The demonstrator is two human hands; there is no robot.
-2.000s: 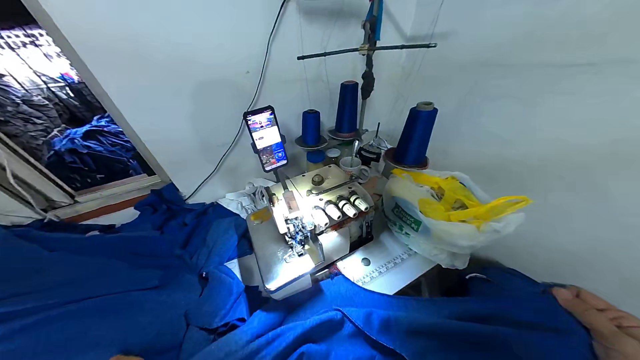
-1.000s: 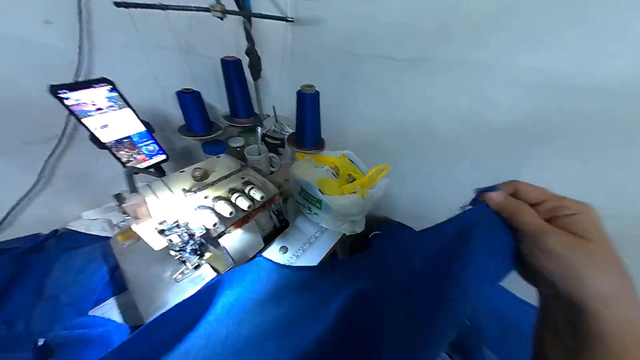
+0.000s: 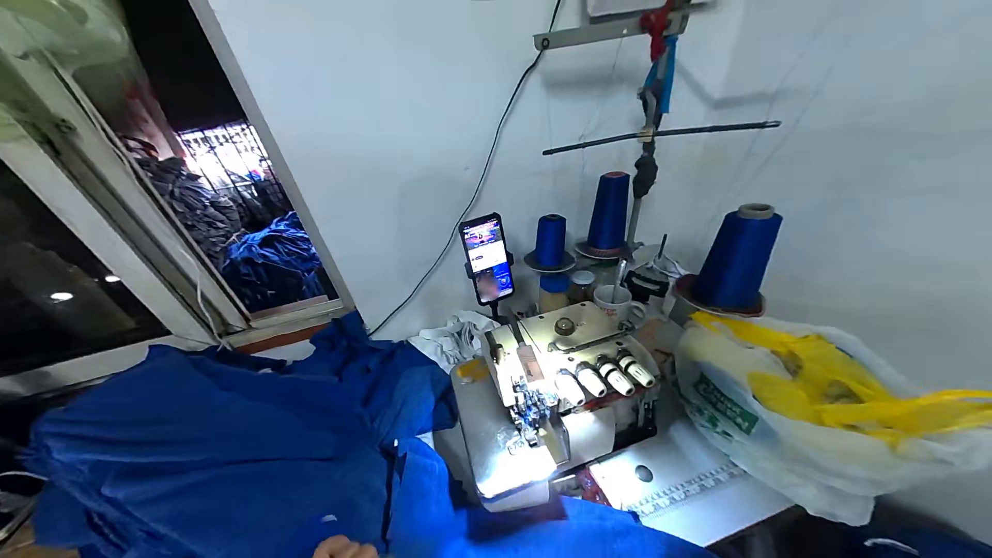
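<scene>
Only the fingers of my left hand [image 3: 345, 547] show at the bottom edge, against the blue fabric [image 3: 232, 449]; whether they pinch it is cut off by the frame. My right hand is out of view. The cloth is heaped over the left side, and a brightly lit part [image 3: 434, 504] runs along the front of an overlock sewing machine [image 3: 527, 403]. The machine's lamp shines on its needle area. Blue thread cones [image 3: 736, 260] stand behind it.
A phone [image 3: 488, 260] on a holder stands behind the machine, near a mug [image 3: 616, 302] and jars. To the right sits a white plastic bag [image 3: 728, 387] with a yellow one on top. A thread stand [image 3: 659, 133] rises behind; a window frame [image 3: 271, 155] is at left.
My right hand, which held up an edge of the blue fabric one second ago, has left the view, and that cloth is lower. The view has swung left.
</scene>
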